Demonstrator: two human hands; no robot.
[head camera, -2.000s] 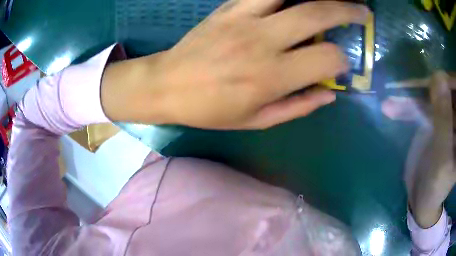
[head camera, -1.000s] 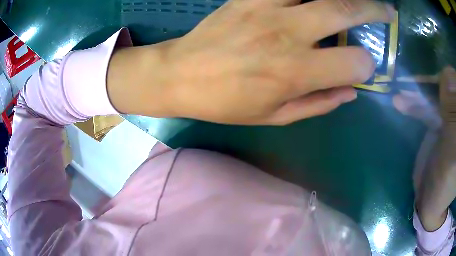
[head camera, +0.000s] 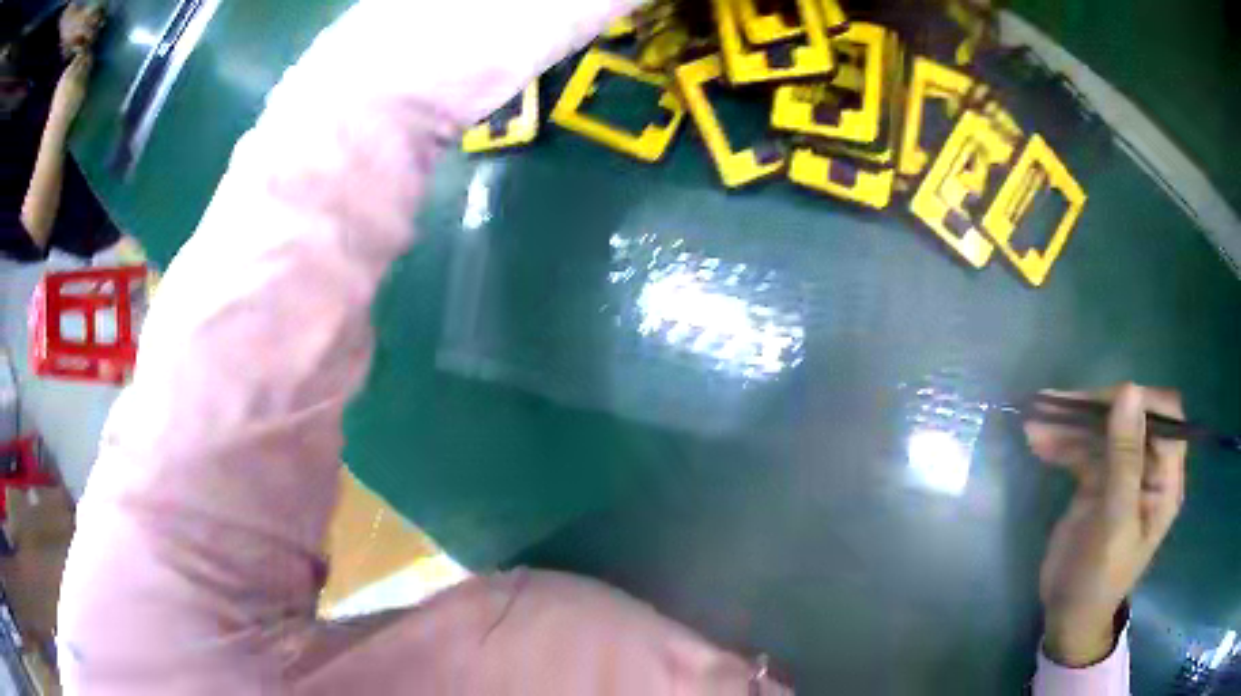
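Observation:
My right hand (head camera: 1105, 510) is at the right and holds dark, thin tweezers (head camera: 1136, 419), their tips pointing left over the green surface. My left hand is not in view; only my left sleeve (head camera: 272, 340) shows, reaching up past the top edge. A clear, glossy carrier sheet (head camera: 558, 306) lies in the middle with strong glare on it. A pile of yellow-and-black frames (head camera: 837, 102) lies beyond the sheet at the top, the frames overlapping. Whether anything is at the tweezer tips is too small to tell.
The green bench (head camera: 504, 462) bends round with a pale rail (head camera: 1170, 163) at upper right. Another person's arm (head camera: 52, 157) shows at upper left. A red crate (head camera: 89, 324) stands at the left, with cardboard (head camera: 374, 544) below the bench edge.
The view has shifted, bringing the frame pile into sight. My left hand has left the picture as its arm reaches upward. The frame formerly under it cannot be picked out now.

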